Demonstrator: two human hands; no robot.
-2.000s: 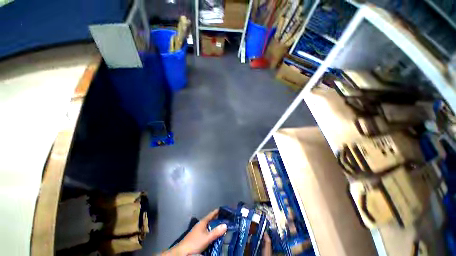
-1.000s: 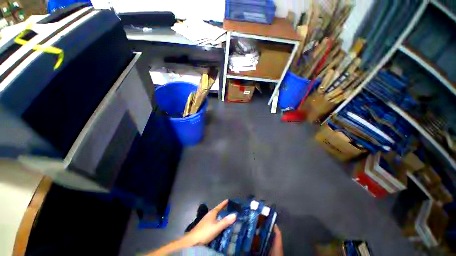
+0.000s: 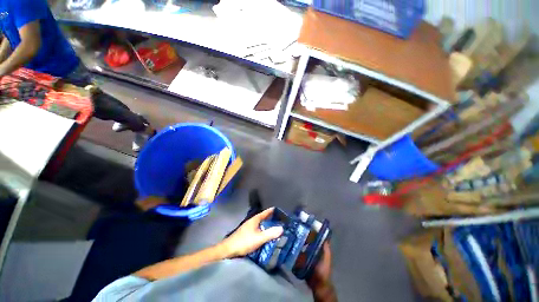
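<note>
A bundle of dark blue cutting dies [image 3: 291,243] is held in front of my body at the bottom centre. White handwriting and small white pieces show on the dies. My left hand [image 3: 255,234] grips the bundle's left side, thumb on top. My right hand [image 3: 322,270] holds its right side from beside and below; the fingers are partly hidden behind the dies.
A blue waste bin [image 3: 184,168] with cardboard strips stands ahead left. A brown-topped table [image 3: 378,50] stands ahead. A person in blue [image 3: 44,38] is at upper left beside red cloth [image 3: 65,100]. Cardboard pieces, a blue tub [image 3: 405,158] and boxed dies [image 3: 484,259] are right.
The view has moved forward and turned left. The bin and brown-topped table look nearer, and the person and red cloth have come into view. Both hands still hold the dies.
</note>
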